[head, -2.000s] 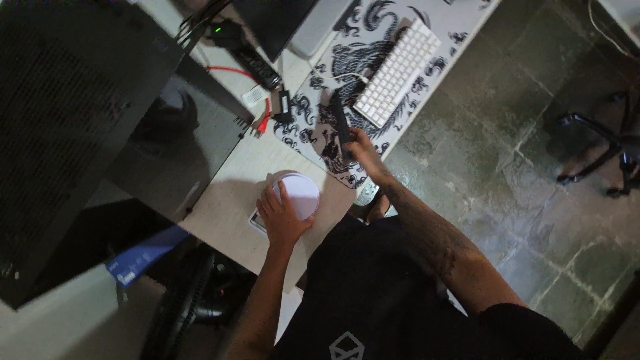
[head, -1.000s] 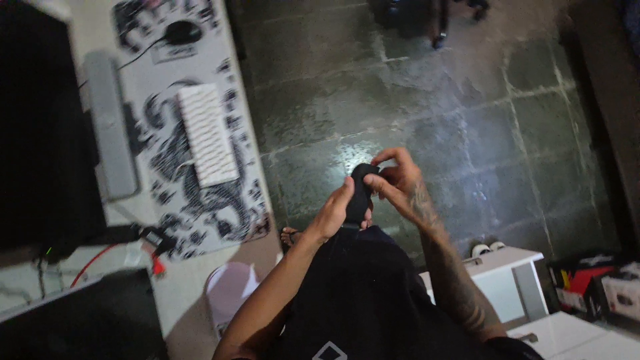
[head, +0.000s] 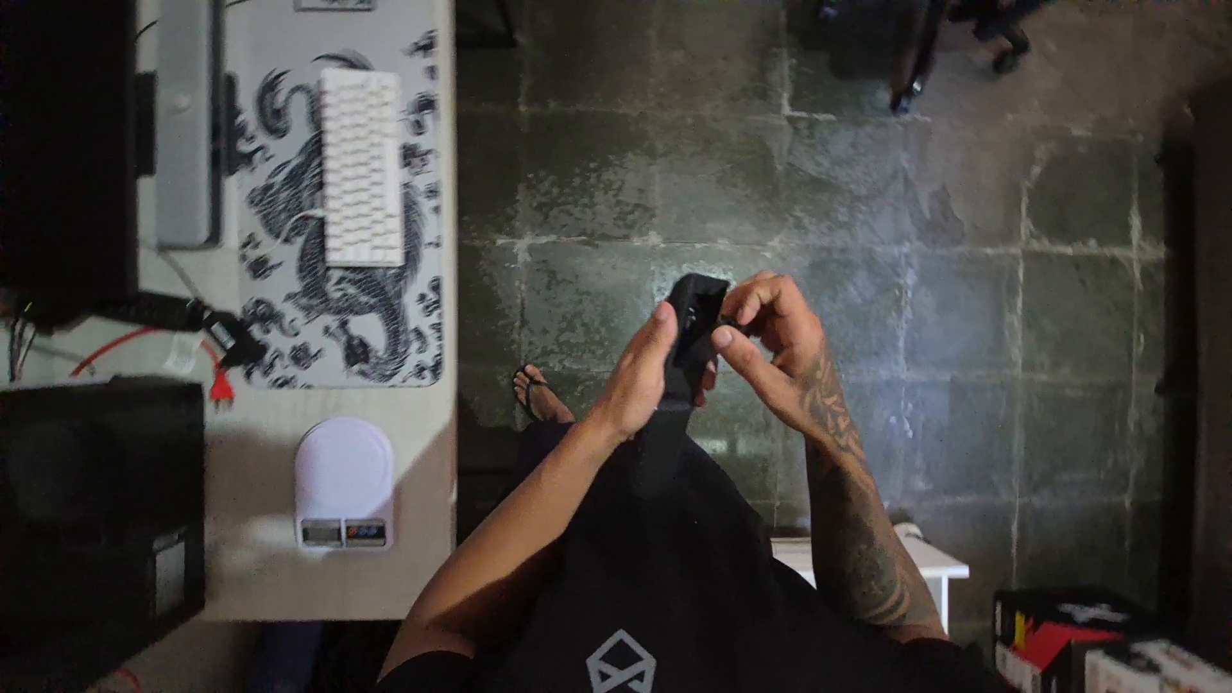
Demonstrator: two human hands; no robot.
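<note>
Over the floor, in front of my body, my left hand [head: 640, 375] grips a black case or pouch [head: 695, 322] from its left side. The case seems to gape at its upper end, and what is inside is too dark to tell. My right hand [head: 780, 346] is at its right side, with thumb and forefinger pinching a small dark part at the edge, perhaps a flap. A white digital kitchen scale [head: 345, 481] lies on the desk to the left, away from both hands.
The desk [head: 308, 587] carries a white keyboard [head: 362, 168] on a dragon-print desk mat [head: 279, 337], a monitor stand, a red cable [head: 221, 385] and a black computer case [head: 96, 491]. A white drawer [head: 929, 558] and boxes [head: 1068, 626] are at the lower right.
My left hand has left the scale on the desk and come to the black case, which my right hand held over the mat two seconds ago. The view has turned toward the floor.
</note>
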